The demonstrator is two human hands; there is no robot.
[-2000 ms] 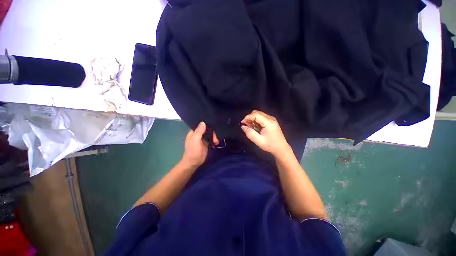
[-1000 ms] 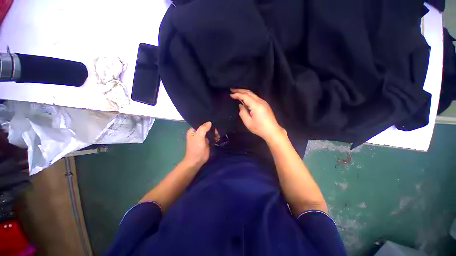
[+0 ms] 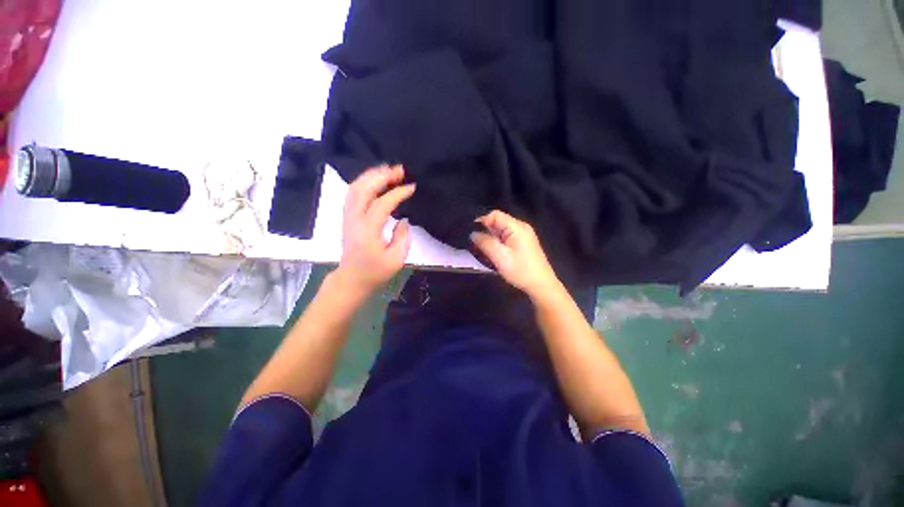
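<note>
A large dark garment (image 3: pixel 615 129) lies bunched over the white table (image 3: pixel 198 69), its near edge close to the table's front edge. My left hand (image 3: pixel 375 226) is at the garment's left lower part, fingers spread and slightly blurred, with nothing visible held in it. My right hand (image 3: pixel 511 250) is at the garment's near edge, fingers curled. Whether it grips the cloth or a small tool cannot be told. A strip of bare table shows between the hands.
Left of the garment are a black phone (image 3: pixel 295 188), a crumpled cream rag (image 3: pixel 231 198) and a black flask (image 3: pixel 109 180) on its side. A whitish plastic bag (image 3: pixel 149 302) hangs below the table's left edge. Dark cloth (image 3: pixel 860 144) lies beyond the right end.
My left hand has moved up and left and opened; my right hand has moved slightly lower. The garment's near left edge has drawn back onto the table. The view has shifted.
</note>
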